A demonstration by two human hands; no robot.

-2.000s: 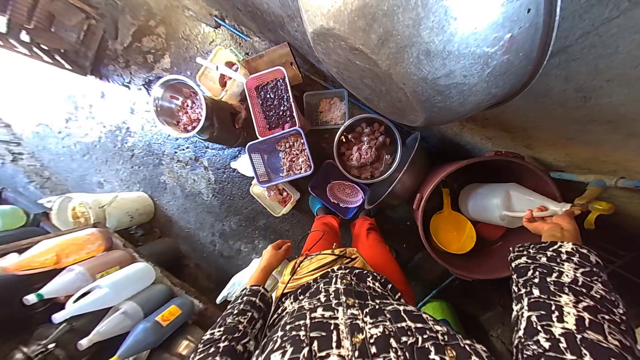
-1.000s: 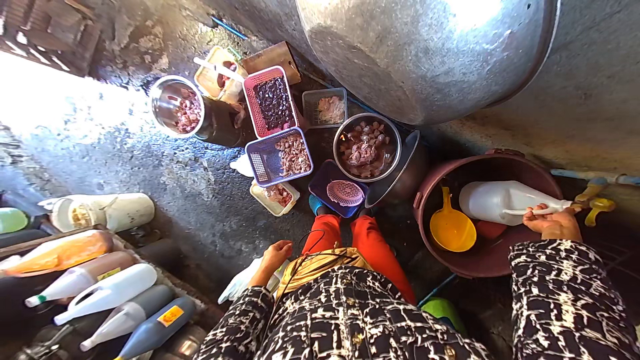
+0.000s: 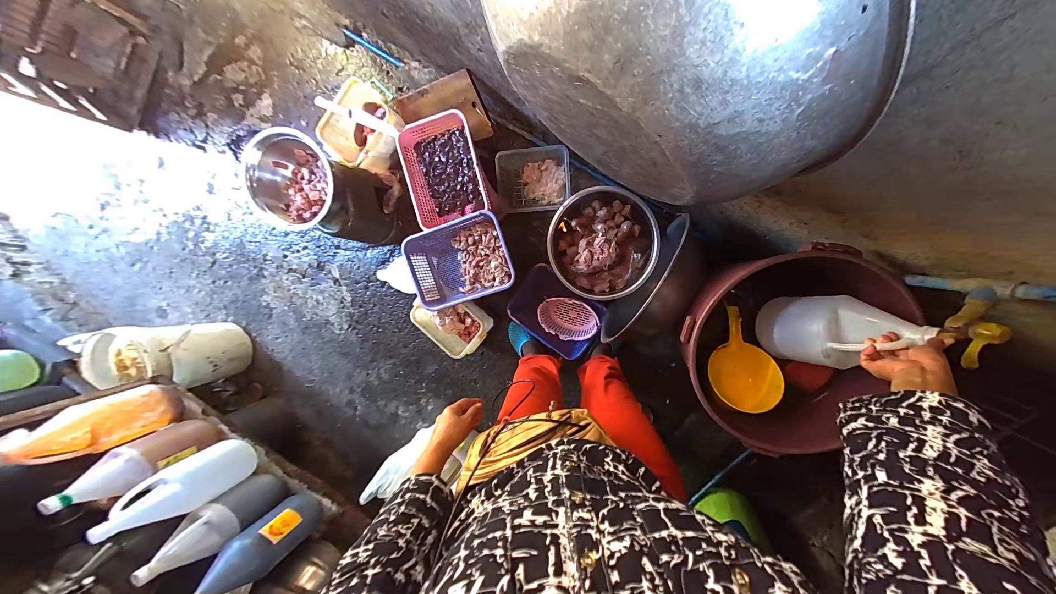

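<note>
My right hand point(image 3: 912, 363) grips the handle of a translucent plastic jug point(image 3: 813, 332), its mouth at a wall tap point(image 3: 983, 332) with a yellow handle. The jug lies over a large maroon tub point(image 3: 825, 437); whether water runs into it cannot be seen. Inside the tub are a yellow plastic dipper point(image 3: 745, 373) and a red object point(image 3: 808, 376). My left hand point(image 3: 456, 419) hangs near my waist with its fingers curled, beside a whitish plastic bag point(image 3: 404, 469); nothing shows in it.
Ahead of my feet stand a metal pot of meat pieces point(image 3: 602, 252), a blue basket point(image 3: 437, 272), a pink basket point(image 3: 412, 165) and a blue tray point(image 3: 528, 305). A large metal vessel point(image 3: 685, 91) rises at the top. Several bottles point(image 3: 190, 487) lie at lower left.
</note>
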